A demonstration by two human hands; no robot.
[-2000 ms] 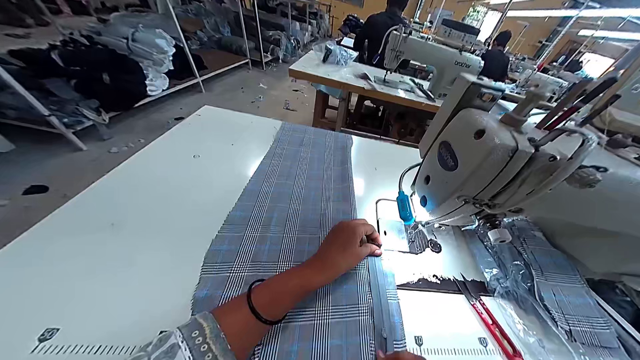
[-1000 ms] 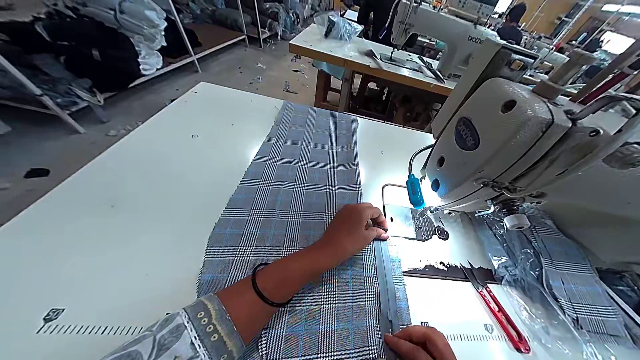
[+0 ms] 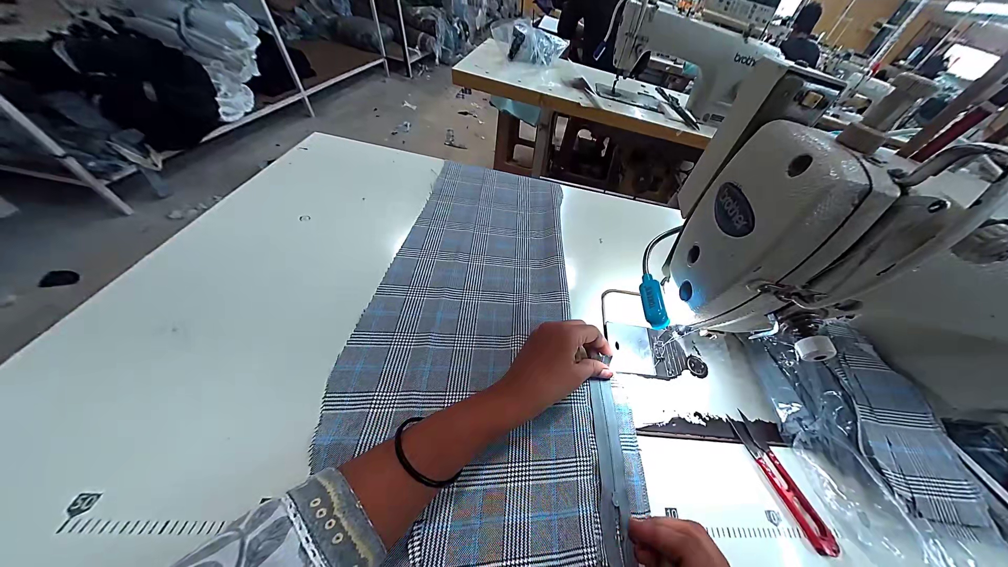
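A grey plaid fabric panel (image 3: 472, 315) lies lengthwise on the white sewing table (image 3: 197, 315). Along its right edge runs a grey zipper tape (image 3: 606, 457). My left hand (image 3: 563, 354), with a black band at the wrist, pinches the tape's upper end between thumb and fingertips, just left of the needle plate (image 3: 634, 349). Low in the view, my right hand (image 3: 677, 543) has its fingertips on the tape's lower part; the frame's edge cuts it off. The industrial sewing machine head (image 3: 756, 213) stands to the right, a blue-capped lamp (image 3: 653, 302) beside it.
Red-handled thread snips (image 3: 787, 488) lie right of the fabric. Beyond them are clear plastic (image 3: 835, 457) and more plaid pieces (image 3: 906, 425). Another machine table (image 3: 583, 94) stands ahead, with people behind it. Racks of bundled cloth (image 3: 157, 71) line the back left.
My right hand shows more at the bottom edge than two seconds ago. My left hand stays at the tape's upper end. The view has shifted somewhat.
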